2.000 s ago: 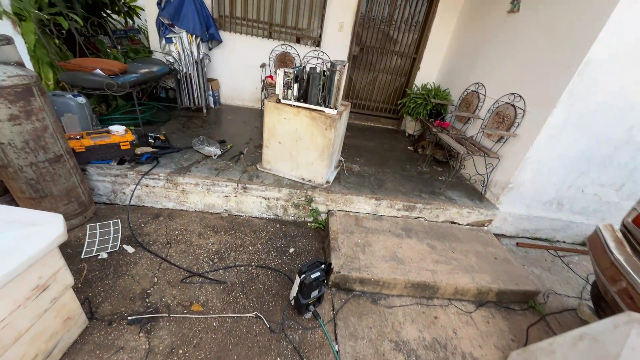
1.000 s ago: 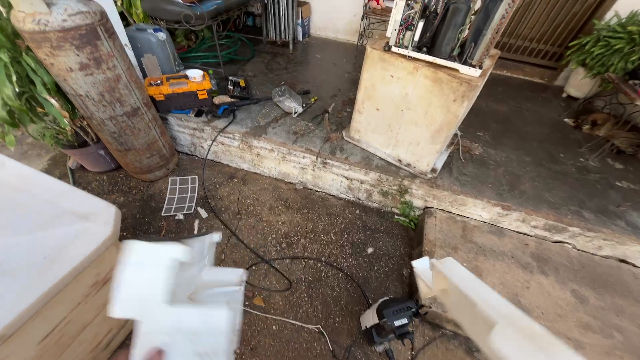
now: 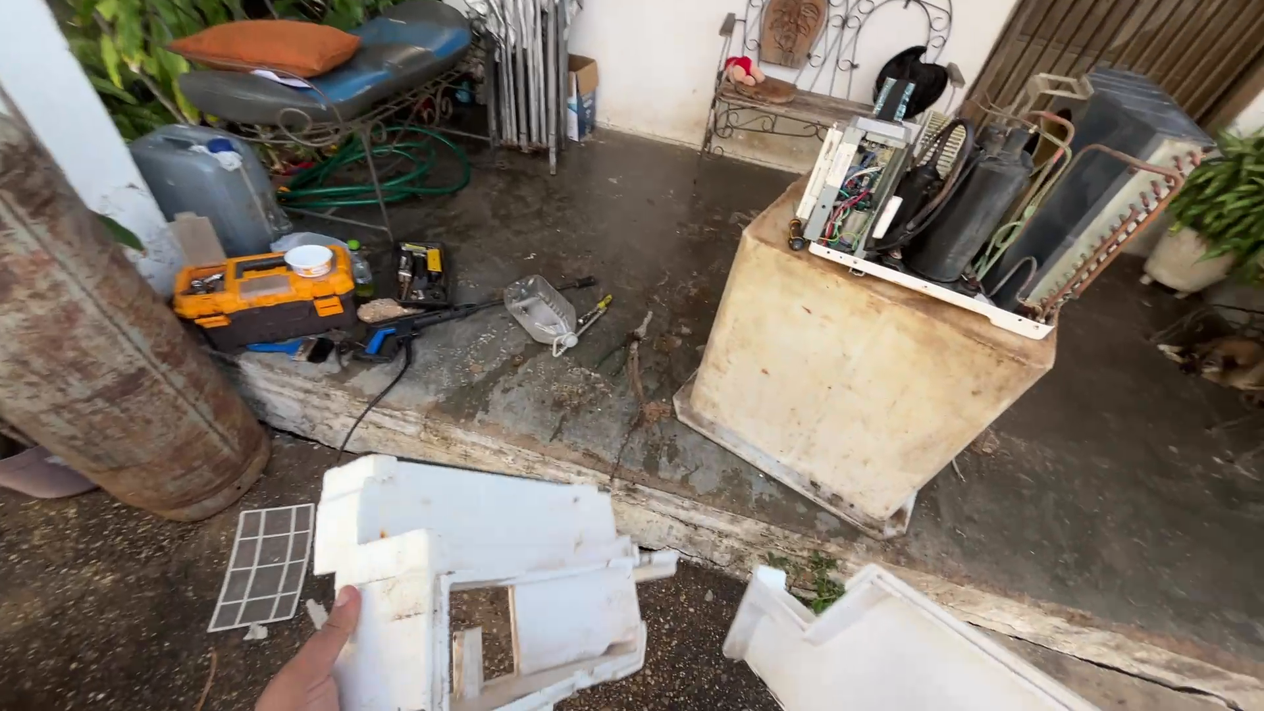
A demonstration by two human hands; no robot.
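My left hand (image 3: 314,657), low in the head view, grips the left edge of a white molded plastic air conditioner part (image 3: 484,583) that has a rectangular opening. A second white plastic piece (image 3: 908,652) is raised at the bottom right; the hand on that side is out of the frame. Beyond them, a stripped air conditioner chassis (image 3: 948,197), with its compressor, copper tubing, coil and wiring exposed, rests on an upturned stained cream box (image 3: 859,385). On the ground left of my left hand lies a white grid filter frame (image 3: 263,568).
A rusty gas cylinder (image 3: 109,326) stands at the left. On the raised porch are an orange toolbox (image 3: 267,286), a pressure washer gun (image 3: 425,321), a clear plastic jug (image 3: 541,311) and a green hose (image 3: 395,168). The porch's concrete edge (image 3: 553,474) crosses the view.
The view has moved closer to the porch. Two white plastic pieces, absent from the oldest frame, are now raised in front of me, higher on the left than one second ago.
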